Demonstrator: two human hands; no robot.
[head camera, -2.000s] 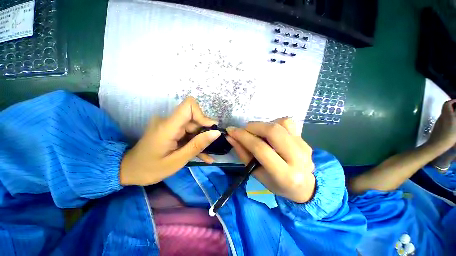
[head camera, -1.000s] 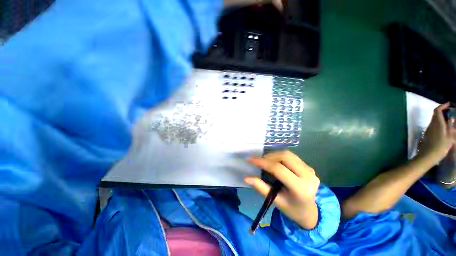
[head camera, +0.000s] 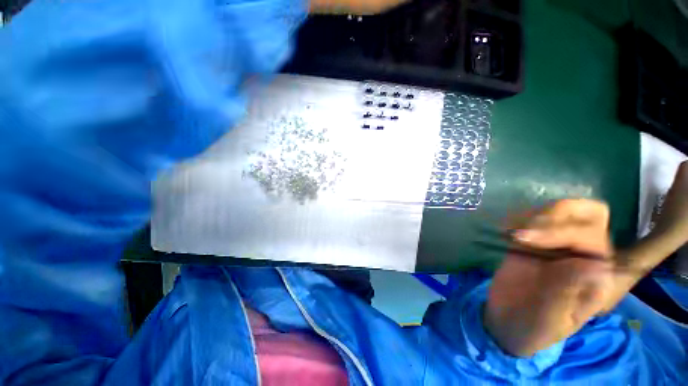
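My right hand is blurred at the right, over the green bench and my sleeve. It holds the thin dark tweezers, which show as a blurred streak across the fingers. My left hand is at the top edge over the black tray; only a strip of skin shows and its fingers are cut off. A black device housing with bright dots lies in a tray pocket at the right. Tiny metal bits lie scattered on the white sheet.
Short rows of tiny black parts lie on the clear blister tray, partly on the sheet. My blue left sleeve covers the left side. Another person's forearm and a second black tray are at the right.
The housing has left the working spot over the sheet. My left arm has reached up to the black tray. My right hand has swung right with the tweezers. The camera view has shifted.
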